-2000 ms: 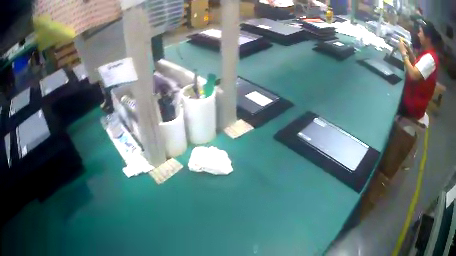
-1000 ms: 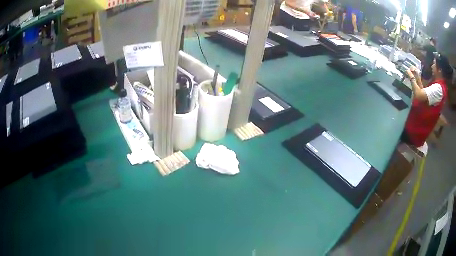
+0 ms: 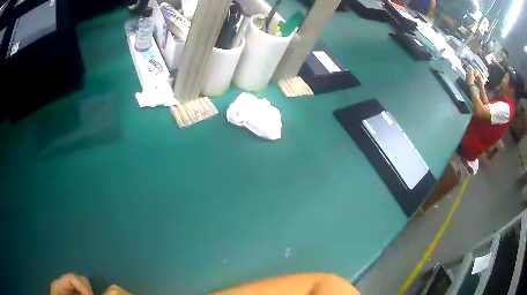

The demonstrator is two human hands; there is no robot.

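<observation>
My left hand (image 3: 70,284) shows at the bottom left edge, cut off, with fingers bent. A small piece of skin beside it (image 3: 118,290) seems to be my right hand, mostly out of the picture. My right forearm crosses the bottom edge. Whether either hand holds anything is hidden. A crumpled white cloth (image 3: 255,116) lies on the green mat (image 3: 190,201) in front of the posts, untouched. A silver-grey panel (image 3: 396,150) lies on a black tray (image 3: 359,118) at the right.
Two pale posts (image 3: 199,52) stand by white cups (image 3: 263,55) holding tools. A clear bottle (image 3: 144,30) stands on a white strip at the left. Dark trays with panels (image 3: 34,26) lie at the upper left. A person in a red vest (image 3: 488,129) is at the far right.
The view has tilted down, so the posts, cups and cloth sit higher in the picture. My hands and right forearm have come in at the bottom edge. The cloth lies in the same place.
</observation>
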